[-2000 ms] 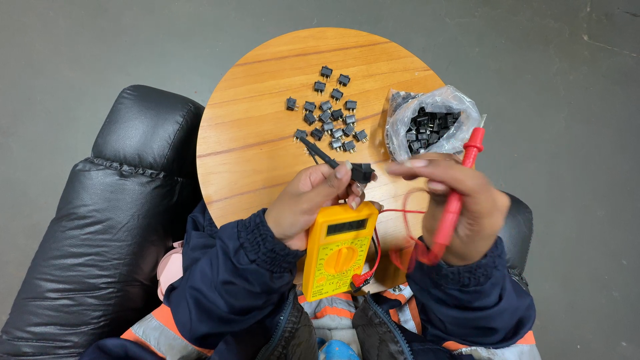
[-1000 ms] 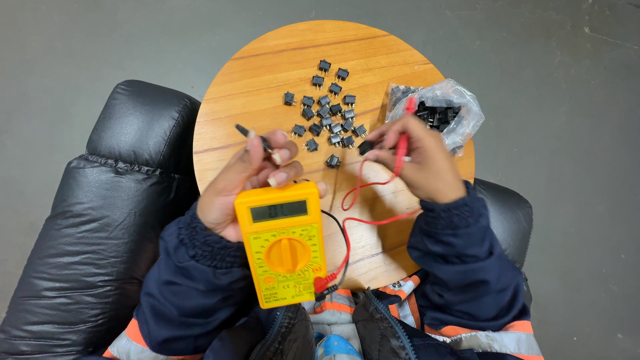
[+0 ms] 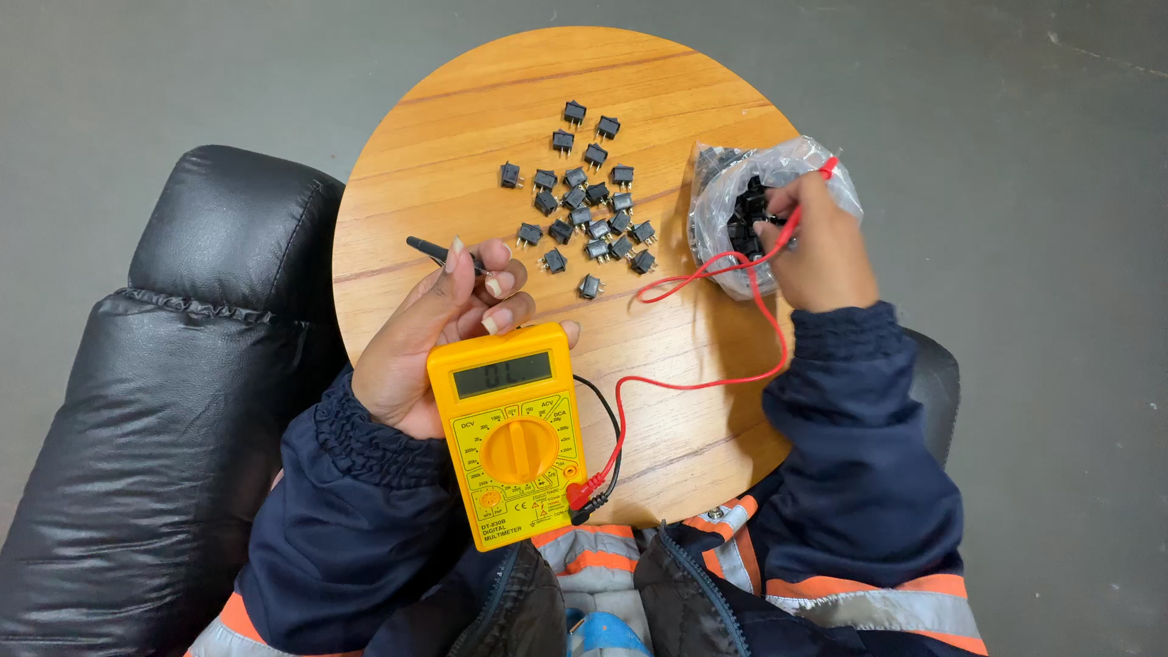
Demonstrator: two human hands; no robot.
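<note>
My left hand (image 3: 456, 319) holds a yellow digital multimeter (image 3: 516, 438) from behind, its display facing up, and keeps the black test probe (image 3: 436, 249) between thumb and fingers. My right hand (image 3: 817, 242) reaches into the mouth of a clear plastic bag (image 3: 721, 205) of black rocker switches (image 3: 746, 219); the red test probe (image 3: 788, 228) is held in it. The fingertips are partly hidden among the switches, so whether they grip one cannot be told. Several loose black rocker switches (image 3: 598, 228) with metal pins lie in a group between my hands.
The round wooden table (image 3: 438, 137) carries all of this. Red test lead wire (image 3: 703, 385) loops across its right half, and a black lead (image 3: 610, 411) runs beside the meter. A black padded armrest (image 3: 182, 383) stands at the left, a dark seat edge (image 3: 933, 392) at the right.
My right hand has moved right, from holding a switch over the table into the bag. One switch now lies at the group's near edge. My left hand and meter have shifted left since two seconds ago.
</note>
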